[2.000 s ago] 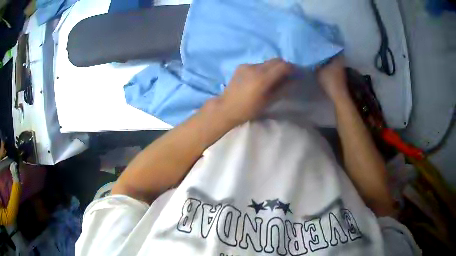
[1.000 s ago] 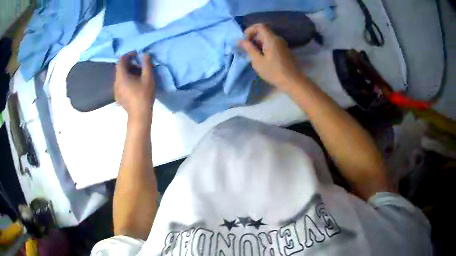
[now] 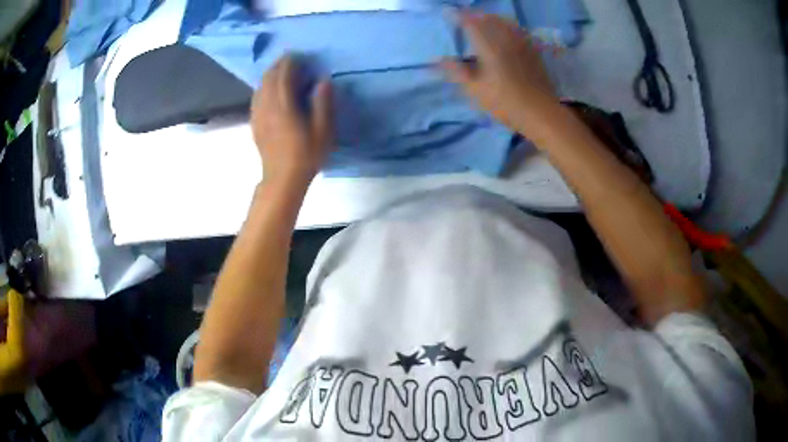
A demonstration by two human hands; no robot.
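A light-blue garment piece (image 3: 397,108) lies across the dark grey pressing form (image 3: 173,91), whose rounded left end sticks out. A dark line runs along the cloth. My left hand (image 3: 292,116) is at the garment's left part, thumb and fingers apart, slightly blurred. My right hand (image 3: 510,73) is on its right part, thumb and forefinger spread over the cloth. Neither hand shows a clear grip. The iron (image 3: 609,129) is at the table's right front edge, partly hidden by my right forearm; its red-orange sleeve (image 3: 695,229) shows behind it.
Black shears (image 3: 654,82) lie on the white table (image 3: 199,194) at the right. More light-blue cloth (image 3: 104,30) lies at the far left, beside a darker blue piece (image 3: 200,15). A neighbouring white table (image 3: 73,250) stands left. Something yellow (image 3: 13,337) shows at the lower left edge.
The garment was bunched at the right, then spread over the form; it now lies flatter. Since the last earlier frame, my left hand has moved right and my right hand slightly right.
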